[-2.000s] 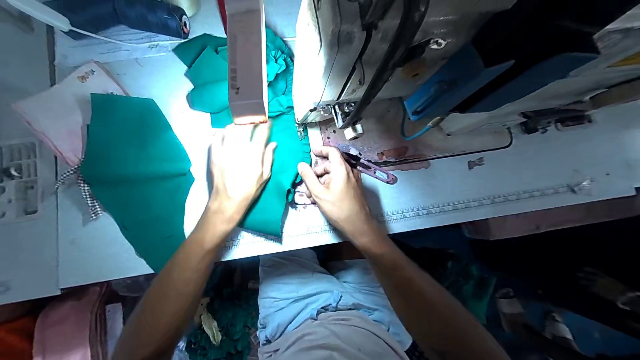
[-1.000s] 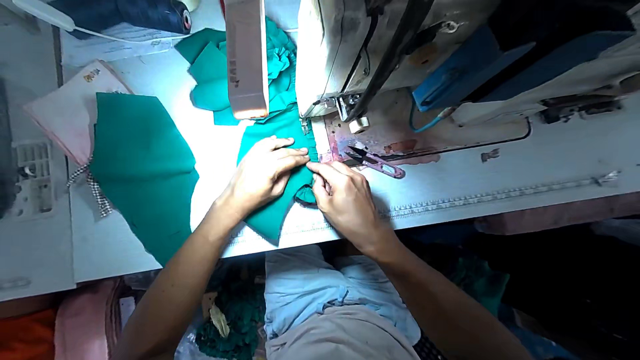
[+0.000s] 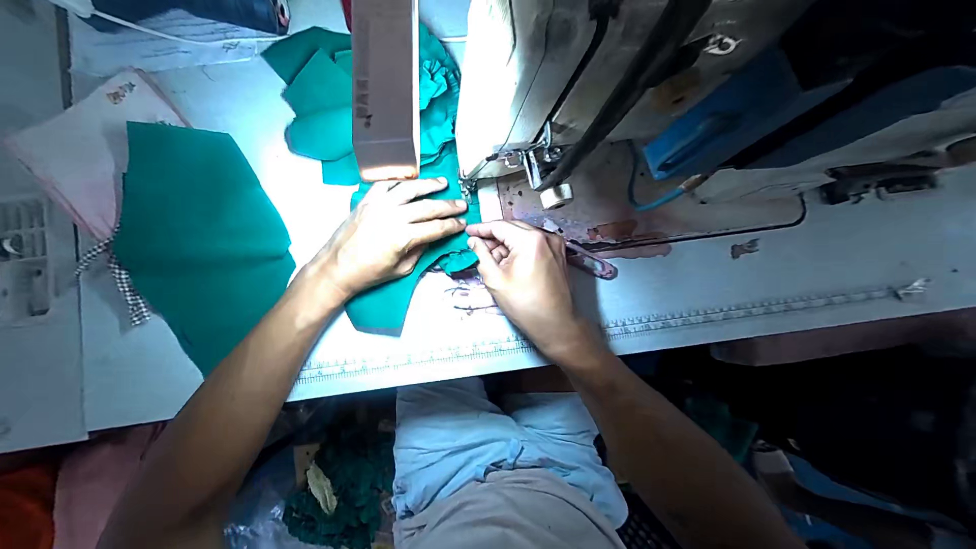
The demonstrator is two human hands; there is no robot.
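Green fabric [image 3: 385, 305] runs under the presser foot [image 3: 467, 185] of a sewing machine [image 3: 503, 84], with a gathered strip along its right edge. My left hand [image 3: 389, 232] lies on this fabric, fingers slightly spread, just left of the foot. My right hand [image 3: 522, 274] pinches the fabric's gathered edge between thumb and forefinger, just below the foot. Pink-handled thread snips [image 3: 591, 261] lie beside the right hand, their blades partly hidden. Another green fabric piece [image 3: 202, 229] lies flat at the left, over a pale pink cloth [image 3: 80, 145].
A measuring tape [image 3: 686, 316] runs along the table's front edge. A long, pale bar-like piece [image 3: 385, 91] stands above the fabric. A dark blue thread cone [image 3: 191, 11] lies at the back left. Beneath the table is a heap of dark green fabric [image 3: 343, 488].
My left hand has moved from flat on the fabric to beside the presser foot, its fingers pointing right. My right hand stays at the gathered edge, close to the foot.
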